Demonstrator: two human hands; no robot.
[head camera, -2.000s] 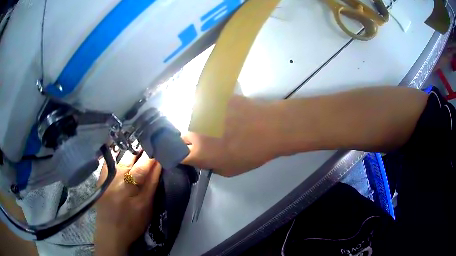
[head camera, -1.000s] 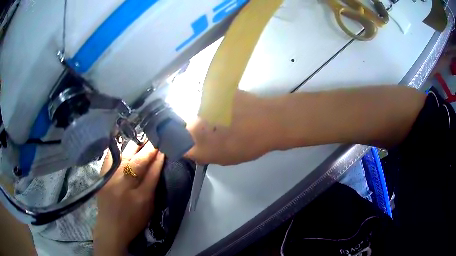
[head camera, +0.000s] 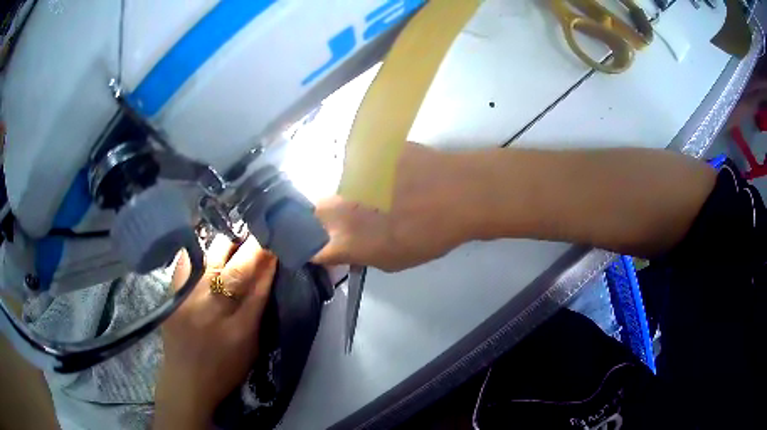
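My left hand (head camera: 219, 319), with a gold ring, lies palm down on the fabric by the needle area (head camera: 223, 222), its fingertips partly hidden. A light grey knit garment (head camera: 130, 357) is bunched to its left, and a dark band (head camera: 294, 336) runs along its right side. My right hand (head camera: 378, 231) reaches in from the right, fingers mostly hidden behind a grey blocky attachment (head camera: 294, 231) and yellow tape (head camera: 391, 109). A pointed metal tool (head camera: 354, 311) sticks out from under my right hand, its tip towards me. What my left fingers grip is hidden.
The white machine head (head camera: 227, 92) fills the upper left, with a curved metal bar (head camera: 126, 348) below it. Yellow-handled shears (head camera: 618, 50) and a thin rod (head camera: 551, 109) lie on the table. The ruler-marked edge (head camera: 505, 315) curves past a blue basket (head camera: 631, 311).
The machine head has shifted slightly right in view. The metal tool's tip has swung slightly right with my right hand. My left hand stays at the needle area.
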